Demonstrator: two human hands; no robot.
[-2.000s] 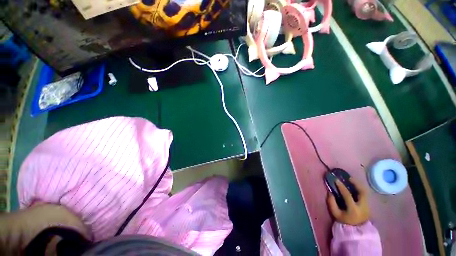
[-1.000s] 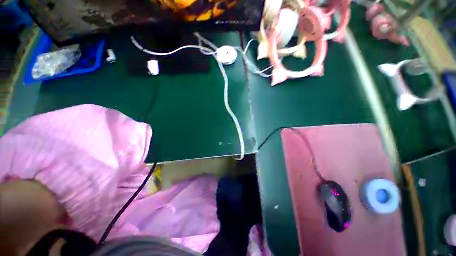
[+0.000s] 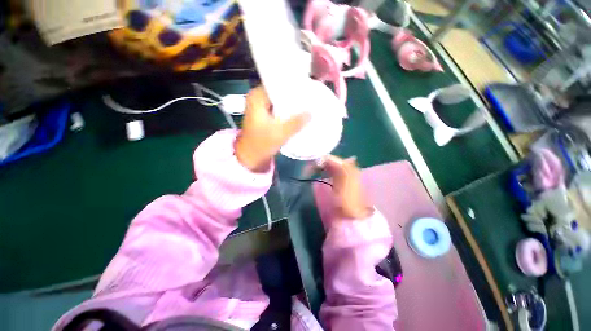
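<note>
A white headset (image 3: 310, 123) is held up in front of the monitor, its round ear cup low and its band running up past the top edge, blurred. My left hand (image 3: 262, 129) grips it at the left side of the cup, thumb on the cup face. My right hand (image 3: 343, 181) is just below the cup, blurred, fingers towards its lower edge; whether they touch it I cannot tell. The black mouse (image 3: 391, 266) lies on the pink mat (image 3: 421, 297), partly hidden by my right sleeve. A light-blue ring (image 3: 428, 237) lies on the mat.
Pink headsets (image 3: 350, 39) stand behind the held one. A white cat-ear headset (image 3: 440, 116) lies further right. The monitor (image 3: 175, 39) is at upper left, with a white cable (image 3: 162, 103), a small white plug (image 3: 135, 130) and a blue tray (image 3: 48, 132) below. A pink cushion (image 3: 531, 256) lies far right.
My left hand has come into view holding the white headset. My right hand, on the mouse two seconds ago and out of sight one second ago, is now by the cup. The view has shifted right.
</note>
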